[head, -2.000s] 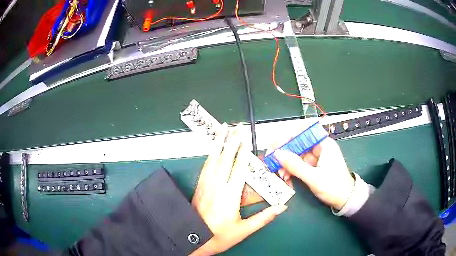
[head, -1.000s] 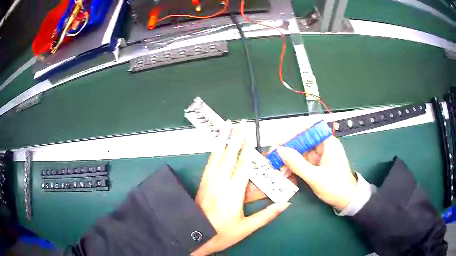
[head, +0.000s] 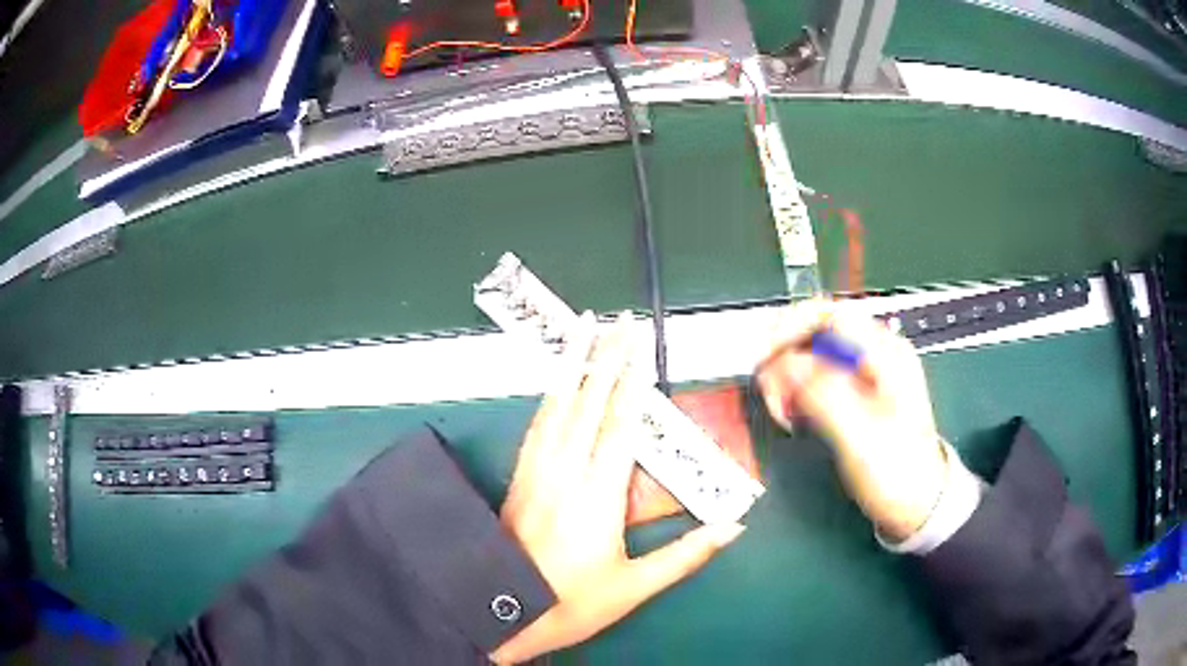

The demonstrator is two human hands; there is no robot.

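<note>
A silver-grey strip module (head: 696, 458) lies slanting over an orange-brown contact plate (head: 724, 419), which shows on both sides of it. My left hand (head: 579, 488) lies across the middle of the strip and holds it, thumb at its near end. My right hand (head: 853, 403) is raised to the right of the plate, blurred, closed around the blue test probe (head: 837, 349). Only a short part of the probe shows; it is apart from the strip. The red probe lead (head: 853, 241) is blurred above my right hand.
A black cable (head: 644, 234) runs from the back to the plate. A pale narrow strip (head: 789, 208) lies right of it. Black strips lie at left (head: 182, 455), right of centre (head: 996, 312) and at the right edge (head: 1146, 403). A grey strip (head: 514, 138) lies beyond the white rail (head: 326, 377).
My right hand has drawn the probe back from the strip to the right, uncovering more of the plate. The grey strip on the belt has moved right. My left hand has stayed on the module.
</note>
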